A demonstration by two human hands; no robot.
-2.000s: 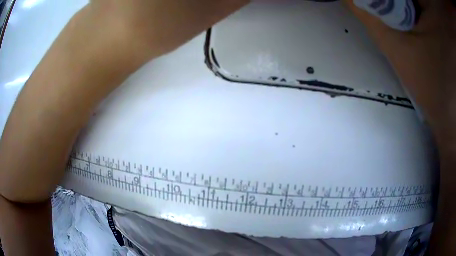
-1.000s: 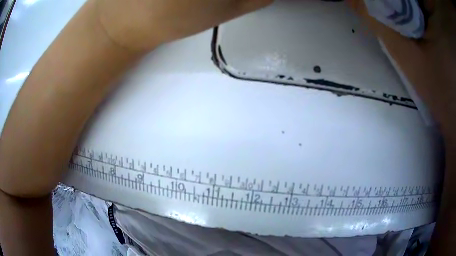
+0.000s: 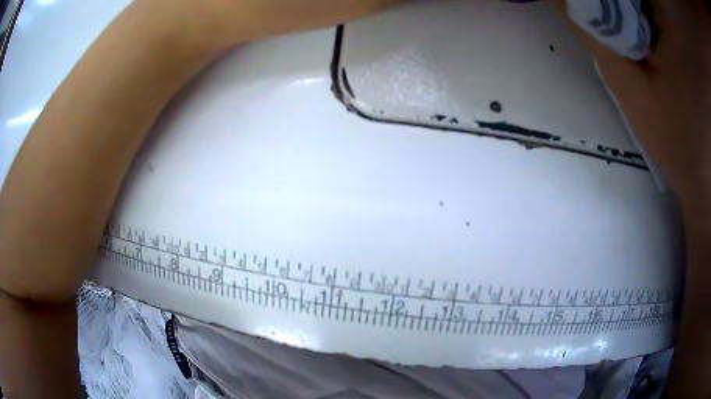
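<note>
A small part of the striped cloth (image 3: pixel 612 23) shows at the top right, against my right forearm. The rest of it is cut off by the top edge. My left forearm curves up the left side and across the top, and my right forearm runs down the right side. Both hands are beyond the top edge, so what they hold is hidden. The off-white machine bed panel (image 3: pixel 436 74) with a dark chipped outline lies between the forearms.
The white table (image 3: pixel 327 187) has a printed ruler along its worn front edge. Below the edge are white patterned cloth (image 3: pixel 117 343), a black lettered strip (image 3: pixel 177 347) and greyish cloth (image 3: pixel 312 362).
My left forearm has shifted slightly at the top, moving right and then back up and left. The striped cloth has moved a little. The table view has shifted slightly.
</note>
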